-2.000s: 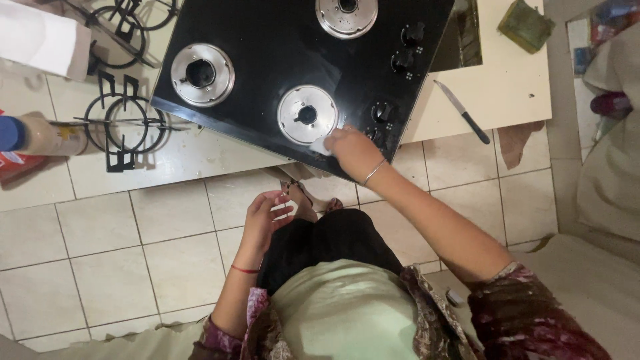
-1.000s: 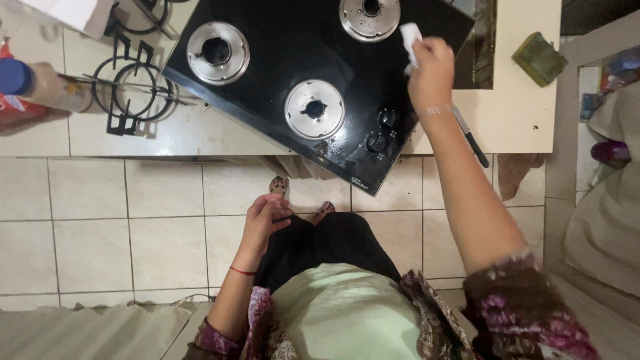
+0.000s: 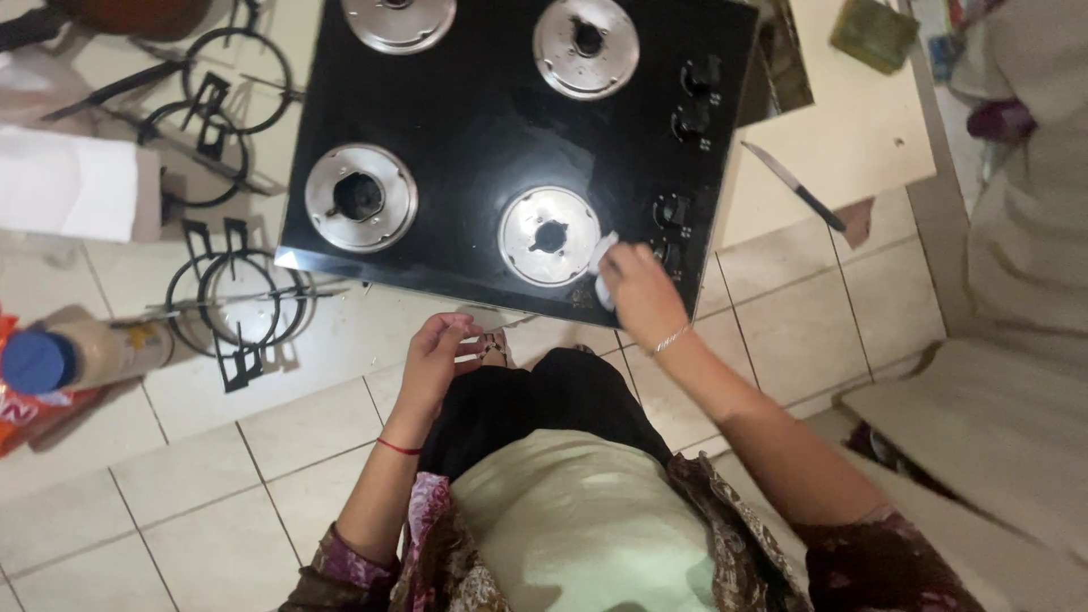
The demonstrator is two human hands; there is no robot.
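Observation:
A black glass gas cooktop [image 3: 476, 144] lies at an angle over the counter, with several round metal burner bases. My right hand [image 3: 643, 293] grips a white cloth or wipe [image 3: 605, 272] against the glass, between the near right burner base [image 3: 549, 236] and the black control knobs [image 3: 671, 211]. Part of the wipe is hidden under the fingers. My left hand [image 3: 440, 361] hangs before the cooktop's near edge with its fingers loosely curled; nothing shows in it.
Black pan supports [image 3: 246, 302] lie on the counter at left, beside a bottle with a blue cap [image 3: 38, 361] and a white box-like thing [image 3: 72, 183]. At right are a knife [image 3: 795, 187], a green and yellow sponge [image 3: 874, 36] and an opening in the counter [image 3: 778, 64].
My right hand with the wipe has come from the cooktop's far right side back toward its near corner, beside the near right burner base. The view has turned and shifted.

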